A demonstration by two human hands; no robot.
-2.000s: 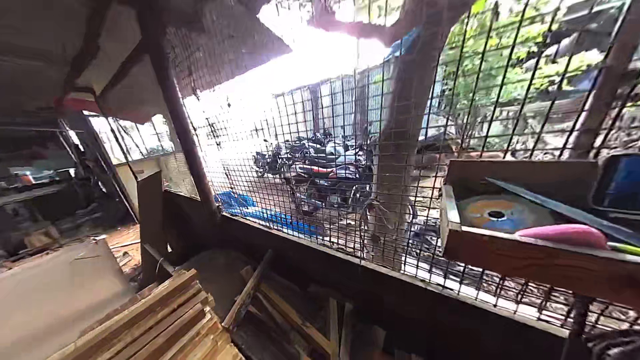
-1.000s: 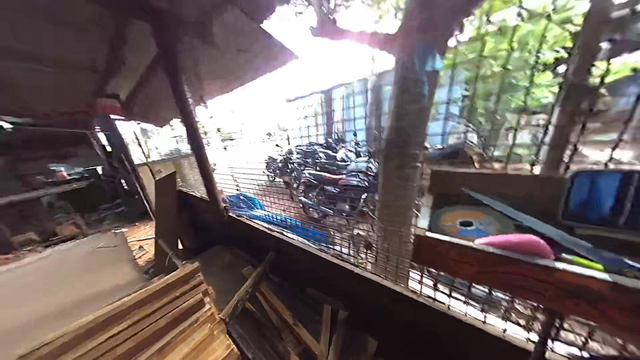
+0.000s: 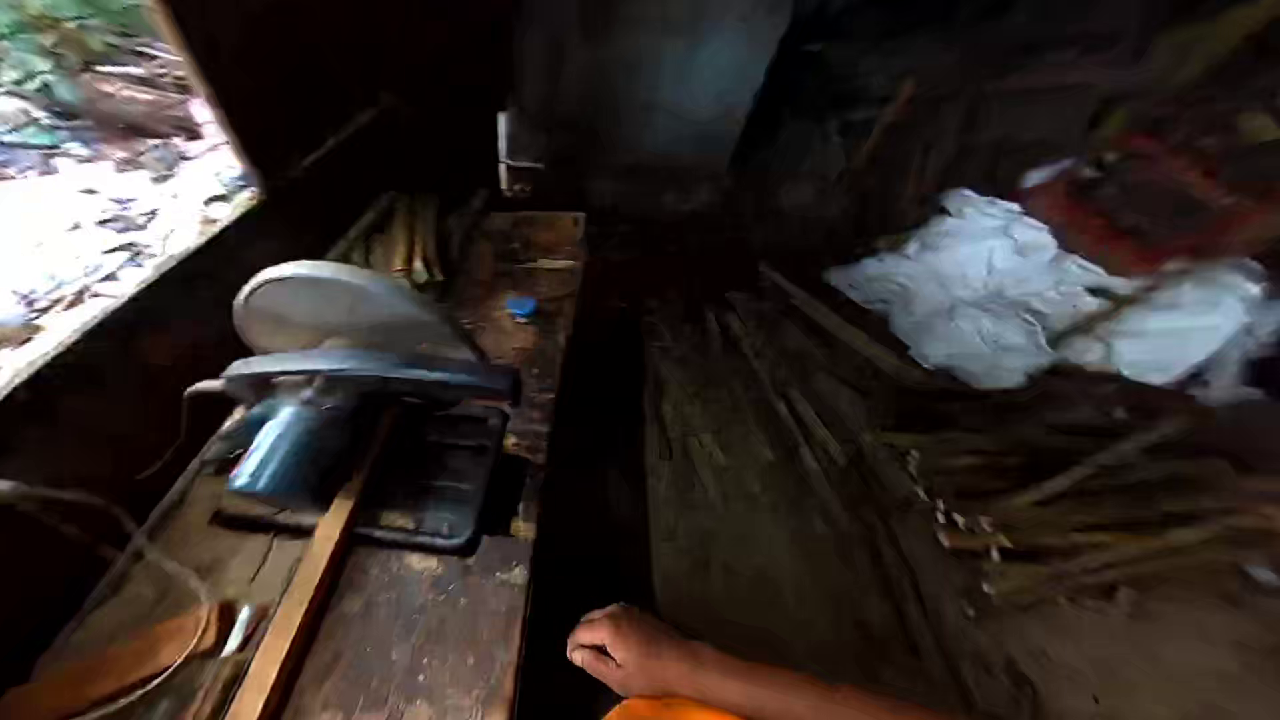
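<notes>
My right hand [image 3: 625, 650] is low in the head view, just right of the wooden workbench [image 3: 430, 610]. Its fingers are curled in, and no object shows in it. My left hand is not in the picture. On the bench stands a machine with a blue cylindrical housing [image 3: 290, 450] and a large pale disc [image 3: 335, 305] tilted behind a flat grey rim. It rests on a black ribbed base [image 3: 450, 480]. A long wooden strip [image 3: 300, 610] runs from the machine toward the bench's near end. A small blue object [image 3: 520, 307] sits farther back on the bench.
White crumpled sheeting [image 3: 985, 290] lies at the right, above a heap of wood pieces [image 3: 1110, 490]. Long boards [image 3: 790, 400] lie beside the bench. A loose cable [image 3: 150, 545] curves over the bench's left side. A dark wall with an opening borders the left.
The view has swung from the wire mesh and parked motorcycles to the bench with the disc machine. My right hand has come into view.
</notes>
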